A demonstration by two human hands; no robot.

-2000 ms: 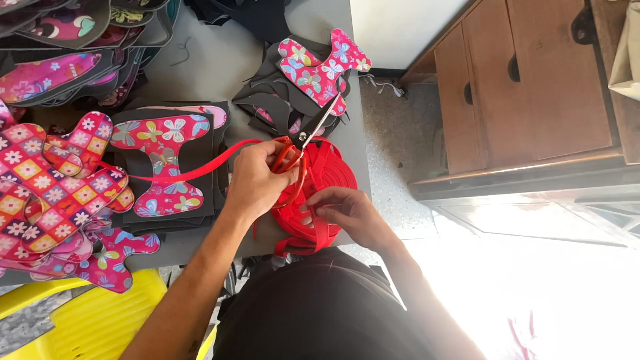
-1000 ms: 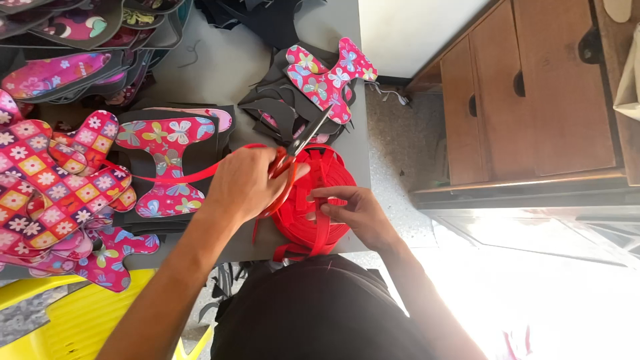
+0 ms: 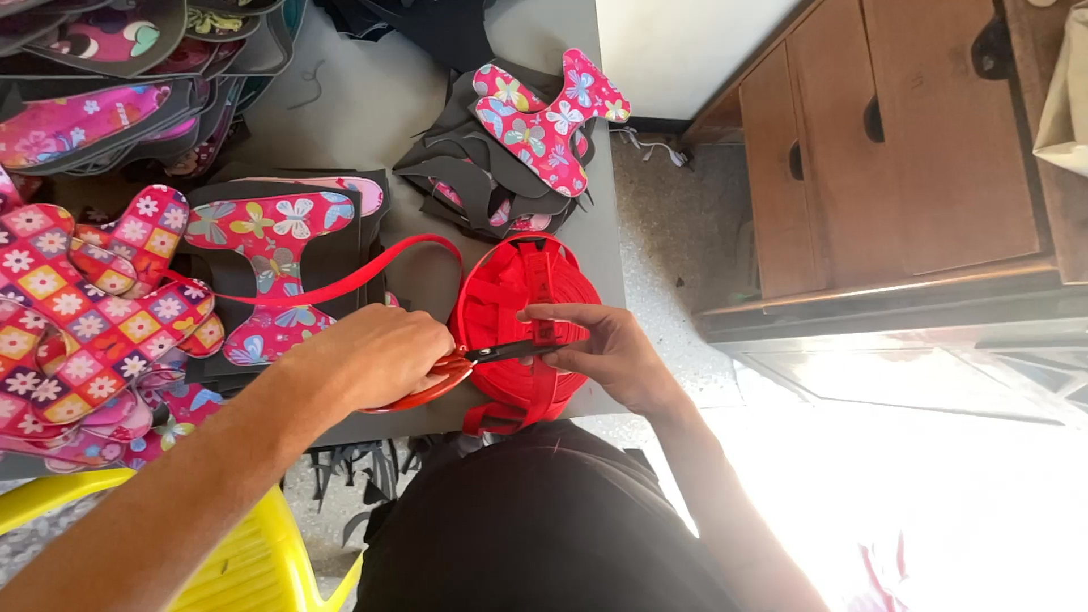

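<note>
My left hand (image 3: 382, 353) grips scissors (image 3: 501, 352) by their red handles, with the dark blades pointing right across a roll of red webbing (image 3: 501, 285). At the roll's right side, the thumb and fingers of my right hand (image 3: 608, 348) pinch the red strap near the blade tips; exactly what lies between the fingers is partly hidden. From the roll a loose red strap (image 3: 357, 276) curves left over a butterfly-print fabric piece (image 3: 276, 259) on a dark stack. Another butterfly-print piece (image 3: 548, 123) rests on dark cut pieces above the roll.
Checked flower-print pieces (image 3: 76, 314) lie at the left of the grey table (image 3: 357, 102). Behind them stand piled dark-edged pieces (image 3: 93, 127). A yellow plastic chair (image 3: 246, 552) is below the table edge. Wooden drawers (image 3: 935, 144) stand at the right, past the floor.
The scissors have swung from pointing up and right, above the roll, to pointing right across it, toward my right hand. My left hand has moved down with them.
</note>
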